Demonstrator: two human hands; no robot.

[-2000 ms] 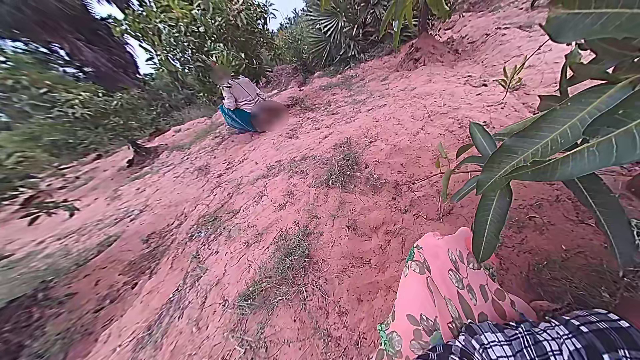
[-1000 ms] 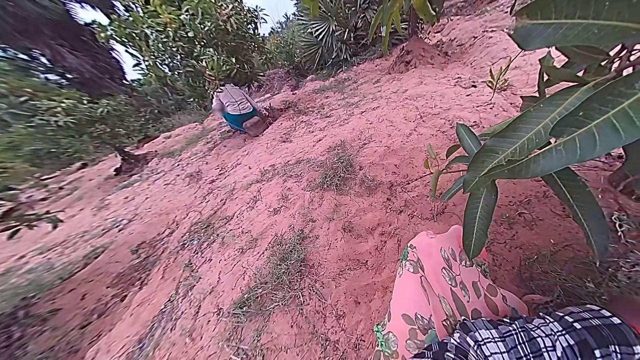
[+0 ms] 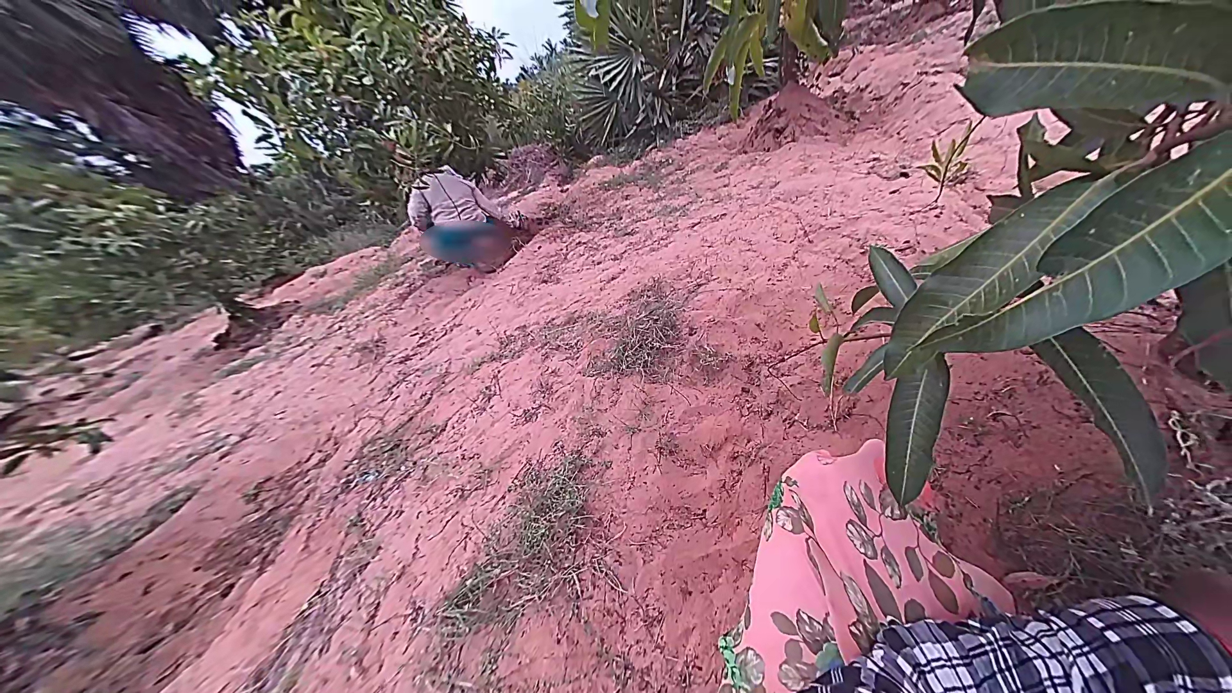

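Neither my left hand nor my right hand can be made out. Pink cloth with a leaf print [image 3: 847, 568] covers my bent leg at the lower right. Beside it lies a black-and-white plaid sleeve or garment [image 3: 1049, 645], with a blurred patch of skin at the right edge. Broad green leaves on a branch [image 3: 1078, 279] hang close above the pink cloth, and one leaf tip overlaps it.
Reddish, uneven ground [image 3: 616, 423] slopes across the view, with dry grass tufts [image 3: 539, 529]. Another person [image 3: 457, 217] crouches farther off at the upper left, bent low. Bushes [image 3: 366, 87] and a fan-leaved palm [image 3: 635, 77] stand behind. A small sapling [image 3: 948, 164] grows upslope.
The other person, who sat more upright two seconds ago, is now bent forward toward the ground. My pink-covered leg shows no plain change.
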